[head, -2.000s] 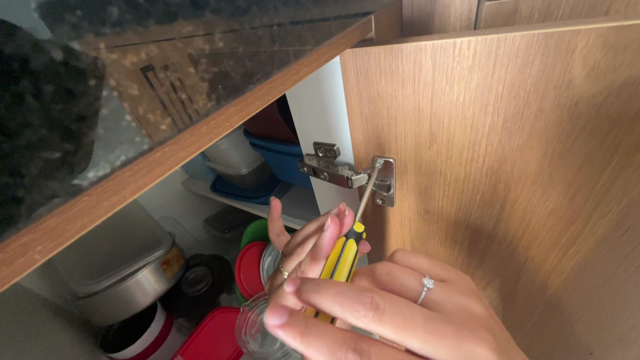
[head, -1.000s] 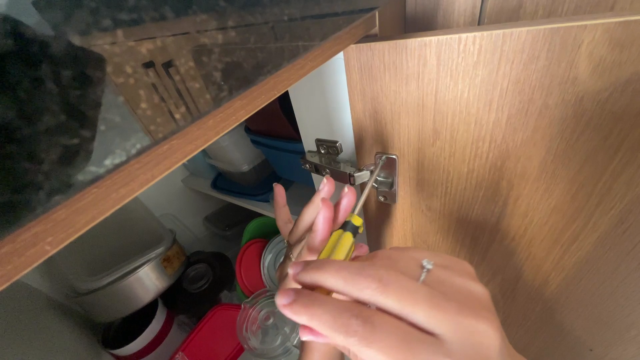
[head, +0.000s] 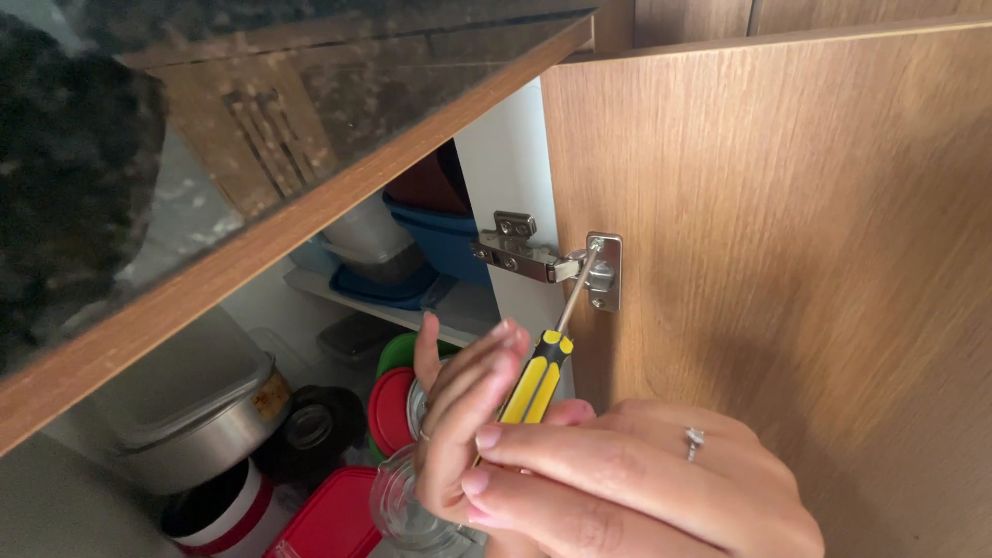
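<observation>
A screwdriver with a yellow and black handle [head: 532, 387] slants up to the metal cabinet hinge [head: 523, 252]. Its tip meets the upper screw [head: 596, 243] of the hinge's plate on the wooden door [head: 775, 217]. My right hand [head: 651, 480], with a ring on one finger, grips the lower handle between thumb and fingers. Beside the handle, on its left, is my left hand [head: 469, 411], fingers raised and spread, partly behind the right; whether it touches the handle is hard to tell. The lower plate screw [head: 598, 303] shows below the hinge cup.
The dark speckled countertop with its wooden edge [head: 310, 209] juts across the upper left. Inside the cabinet are blue tubs [head: 446, 240] on a shelf [head: 372, 306], a metal pan [head: 209, 434], a red lid [head: 329, 515], a glass container [head: 411, 500] and a dark lidded pot [head: 310, 426].
The fingers of my left hand have shifted and opened beside the handle, which shows more of the yellow grip. The screwdriver tip stays at the upper plate screw.
</observation>
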